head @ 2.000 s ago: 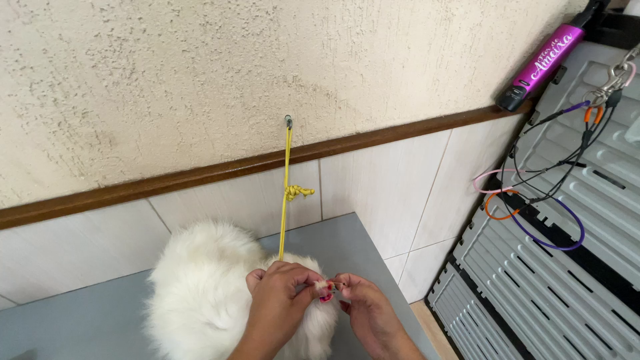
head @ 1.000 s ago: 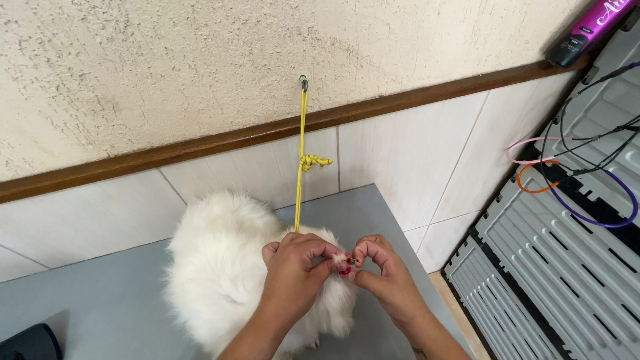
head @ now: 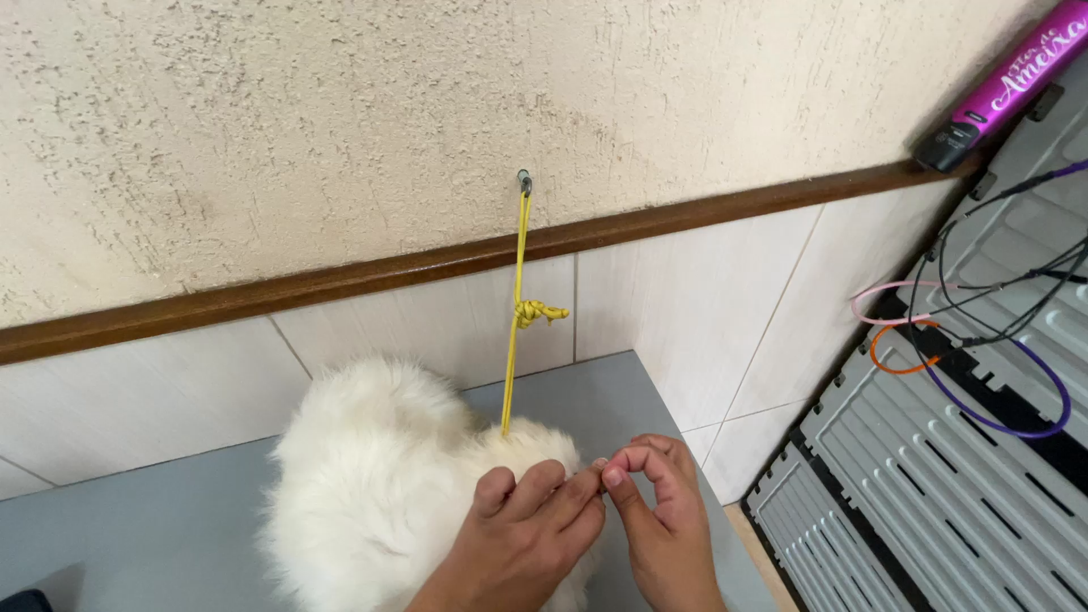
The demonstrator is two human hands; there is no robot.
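A fluffy white dog (head: pixel 374 484) is on a grey tabletop (head: pixel 170 527), its head toward the right and largely behind my hands. A yellow cord (head: pixel 512 357) with a knot runs from a metal hook (head: pixel 524 180) on the wall down to the dog's neck area. My left hand (head: pixel 535 527) lies over the dog's head, fingers bent, thumb and fingertips at its right side. My right hand (head: pixel 663 518) meets it there with thumb and forefinger pinched together. What lies between the fingertips is too small and covered to tell.
A brown wooden rail (head: pixel 408 268) crosses the wall above pale tiles. Grey slatted plastic panels (head: pixel 952 476) stand at the right, with black, purple, orange and pink loops (head: pixel 1054 382) hanging before them. A purple bottle (head: pixel 1011 76) bearing writing is at the upper right. A dark object (head: pixel 25 601) shows at the lower left.
The small red and pink thing seen between my fingertips in the earlier frames no longer shows. My fingertips have closed in tighter together. The view has shifted somewhat.
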